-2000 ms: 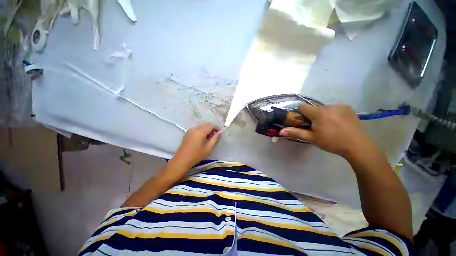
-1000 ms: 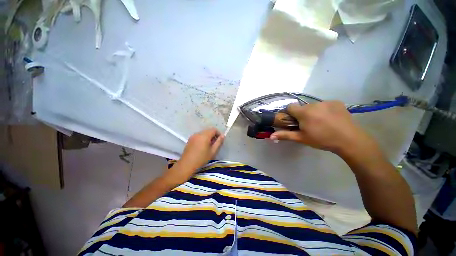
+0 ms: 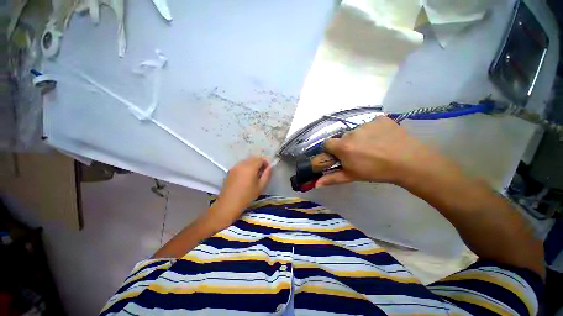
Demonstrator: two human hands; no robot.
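Note:
My right hand (image 3: 364,151) grips the handle of the steam iron (image 3: 327,133), whose silver pointed soleplate rests over the near end of a cream garment panel (image 3: 339,77). The iron's tip points left, close to my left fingers. My left hand (image 3: 246,185) has its fingers pinched at the near tip of the panel, on the thin white tape (image 3: 185,141). The tape runs from the left table edge to my left hand. The panel's near tip is partly hidden by the iron.
A dark glossy tray (image 3: 521,52) lies at the upper right. A blue hose (image 3: 447,112) runs right from the iron. Cream hanging pieces (image 3: 117,24) and a small white ring (image 3: 50,42) are at the upper left. A loose white strip (image 3: 154,80) lies beside the tape.
The iron in my right hand has moved left and nearer to me, turning so its tip now reaches close to my left fingers. My left hand has stayed almost in place.

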